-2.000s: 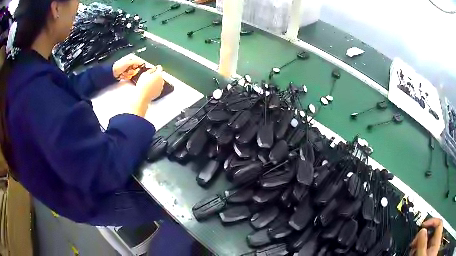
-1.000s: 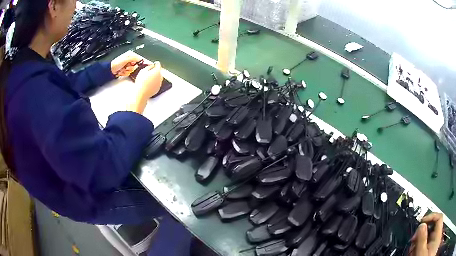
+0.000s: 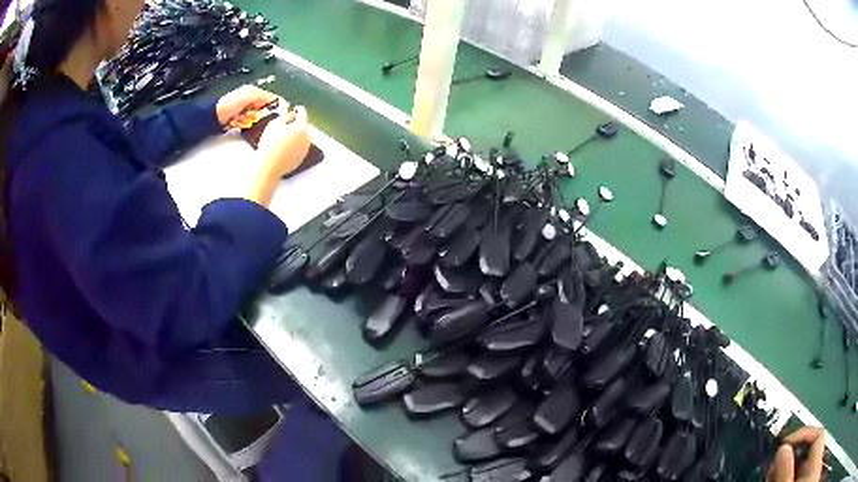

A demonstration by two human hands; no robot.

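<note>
My left hand [image 3: 798,454] shows only in part at the lower right edge. Its fingers are bent around a small dark part [image 3: 802,451], mostly hidden and too small to name surely. My right hand is out of the picture. A large heap of black oval housings [image 3: 514,331] lies on the workbench to the left of my left hand. Thin black stems run from the housings toward the belt side, many ending in round heads with white faces [image 3: 406,170].
A person in dark blue [image 3: 141,235] sits at left, working over a white sheet [image 3: 325,187]. Another heap [image 3: 188,47] lies beyond. The green belt [image 3: 696,202] carries several units behind a white rail [image 3: 743,352]. A pale post [image 3: 436,75] stands behind the heap; a printed sheet [image 3: 776,188] lies across.
The units on the belt have shifted right and down along it. My left hand has moved slightly lower at the edge. The heap looks unchanged apart from a small view shift.
</note>
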